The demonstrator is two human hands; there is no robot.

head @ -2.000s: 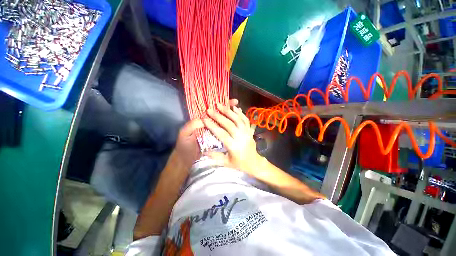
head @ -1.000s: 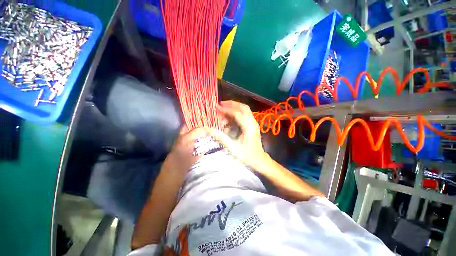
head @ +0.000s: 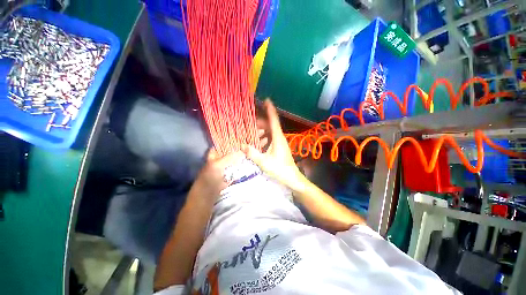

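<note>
A thick bundle of red lead wires (head: 222,69) runs from the top of the view down to my lap. Its silver-white wire ends (head: 241,171) lie against my shirt. My left hand (head: 214,167) is at the left side of the bundle near the tips, closed around it. My right hand (head: 273,151) is at the right side, its thumb side against the wires and its fingers raised and partly spread. The far side of the bundle and some fingers are hidden.
A small blue tray (head: 72,141) of silver pieces is at upper left. A blue bin (head: 348,86) with a green label and whitish plastic (head: 329,60) are on the green bench at right. An orange coiled hose (head: 360,151) stretches right. A large blue bin (head: 164,23) is under the wires.
My right hand has come off the top of the bundle to its right side, fingers now raised. The wire tips show more. The bundle has shifted slightly left in view.
</note>
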